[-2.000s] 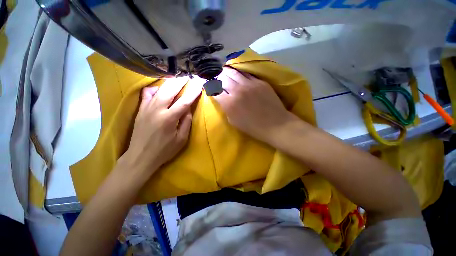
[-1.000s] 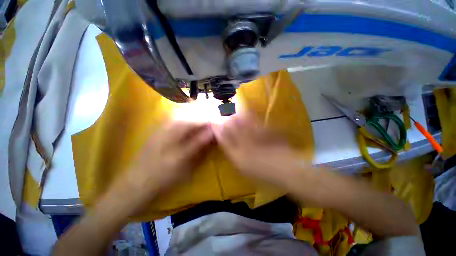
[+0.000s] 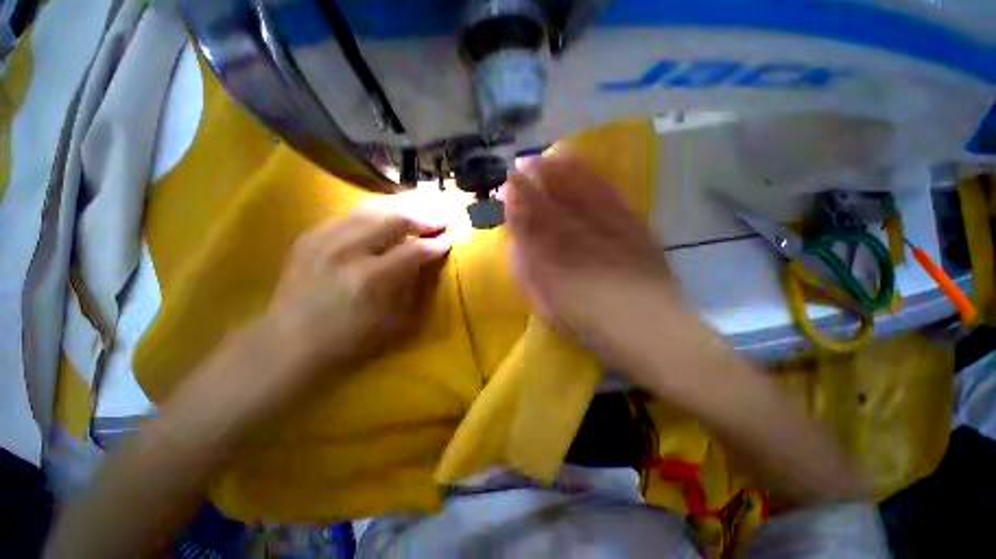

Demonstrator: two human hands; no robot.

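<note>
A yellow garment panel (image 3: 404, 404) lies under the sewing machine's needle area (image 3: 486, 180), with a seam line running down its middle and a folded flap over the table's front edge. My left hand (image 3: 355, 268) is on the panel left of the seam, fingertips together at the bright lamp spot, seeming to pinch the cloth. My right hand (image 3: 573, 235) is blurred and lies right of the presser area on the cloth; its fingers look straight, and I cannot tell whether it grips.
Scissors (image 3: 808, 284) with yellow and green handles and an orange stick (image 3: 941, 282) lie at right. Off-white panels (image 3: 131, 142) are stacked at left. Yellow pieces with a red tie (image 3: 683, 472) hang below the edge. The white machine head (image 3: 699, 87) spans the top.
The panel has shifted left and down, and its lower right part has folded over. My hands have parted, the right moving up beside the needle area. The camera view has also shifted.
</note>
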